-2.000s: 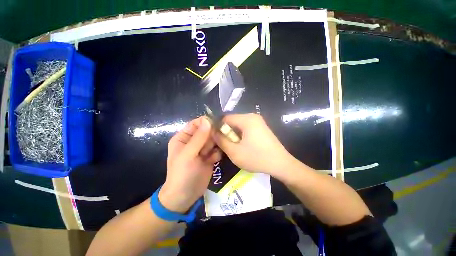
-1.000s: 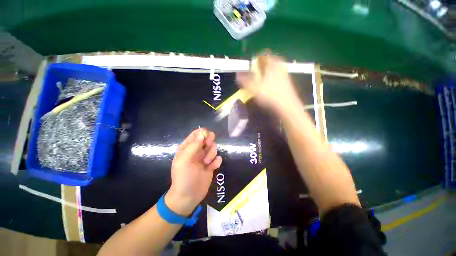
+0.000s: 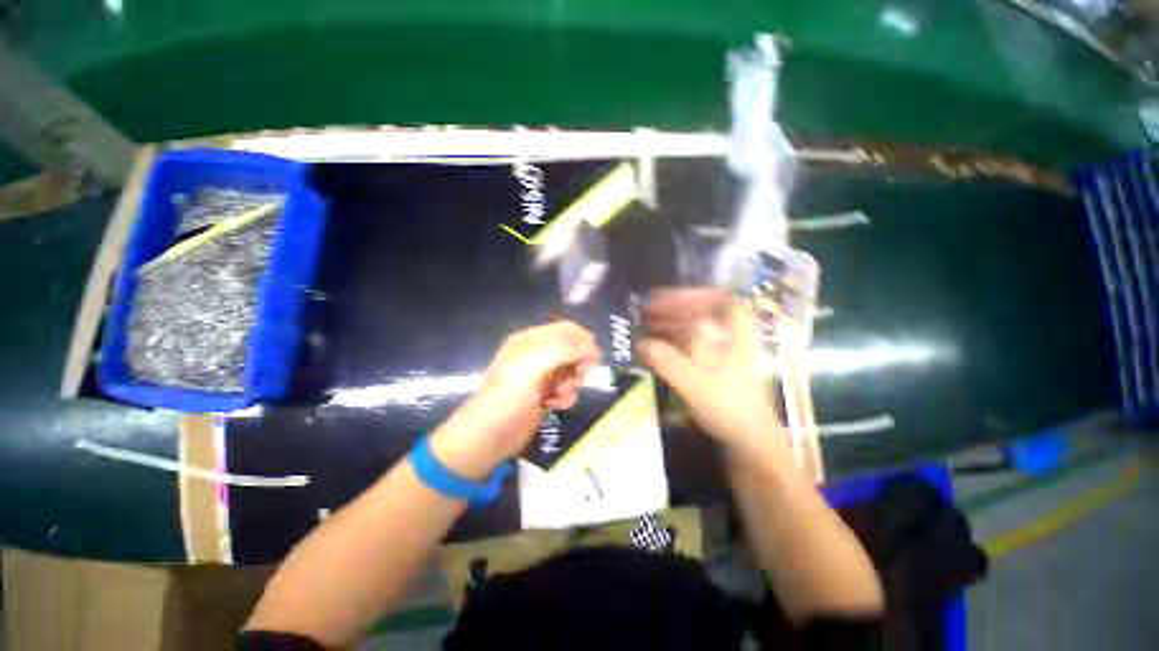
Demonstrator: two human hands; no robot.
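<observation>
My left hand (image 3: 547,363), with a blue wristband, is over the middle of the black printed mat (image 3: 407,280). Its fingers are curled together; whether a tiny part is between them cannot be seen. My right hand (image 3: 712,363) is blurred, just right of it, thumb towards the left hand. What it holds, if anything, is unclear. A clear box (image 3: 791,286) with mixed coloured pieces is beside and partly behind the right hand, at the mat's right edge. A crumpled clear plastic bag (image 3: 758,140) trails up from it. No hand tool can be made out.
A blue bin (image 3: 299,274) filled with silver-grey metal parts (image 3: 203,312) stands at the left, a yellow strip (image 3: 210,239) lying on them. A green strip (image 3: 445,76) runs along the far side. Blue stacked trays (image 3: 1125,280) are at the far right.
The clear box and bag have come from the green strip onto the mat's right side. My right hand has drawn back from the far edge towards my left hand. The view has shifted.
</observation>
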